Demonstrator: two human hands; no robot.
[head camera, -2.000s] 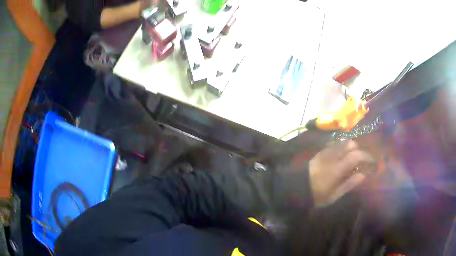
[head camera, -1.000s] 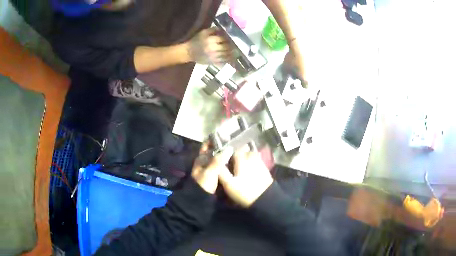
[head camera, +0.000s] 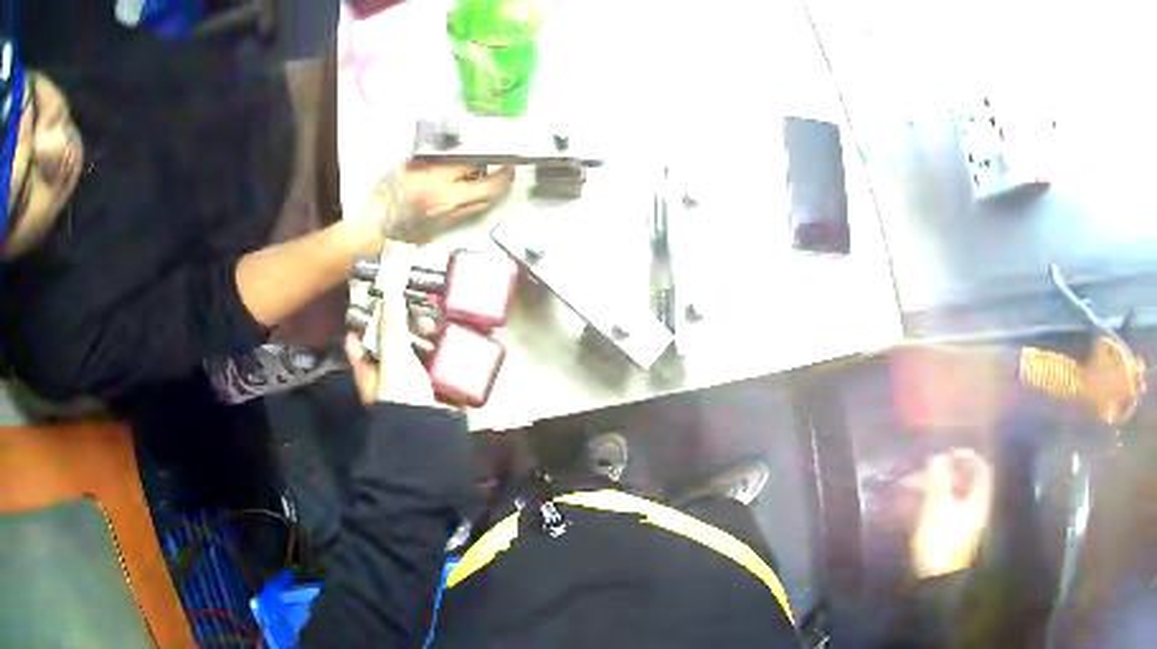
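My left hand (head camera: 404, 355) is at the left of the off-white table (head camera: 749, 304), closed around a grey metal mould insert (head camera: 425, 276) with round posts. Two dull pink moulded blocks (head camera: 477, 289) sit at the insert's right side, one above the other. My right hand (head camera: 952, 507) is blurred and off the table at the lower right, its fingers partly curled. A blurred reddish shape (head camera: 945, 384) is just above it. I cannot tell if the hand holds anything.
A seated person's hand (head camera: 444, 190) touches a silver insert bar (head camera: 508, 140). More insert bars (head camera: 596, 279) lie mid-table. A green container (head camera: 495, 64), a phone (head camera: 816, 184), a socket box (head camera: 1002, 146), an orange coil (head camera: 1078, 377) and a blue tray (head camera: 286, 606) are also in view.
My hands were together on a metal insert at the table's front edge; now they are far apart, the right one off to the right. The other person's near hand has moved to another bar.
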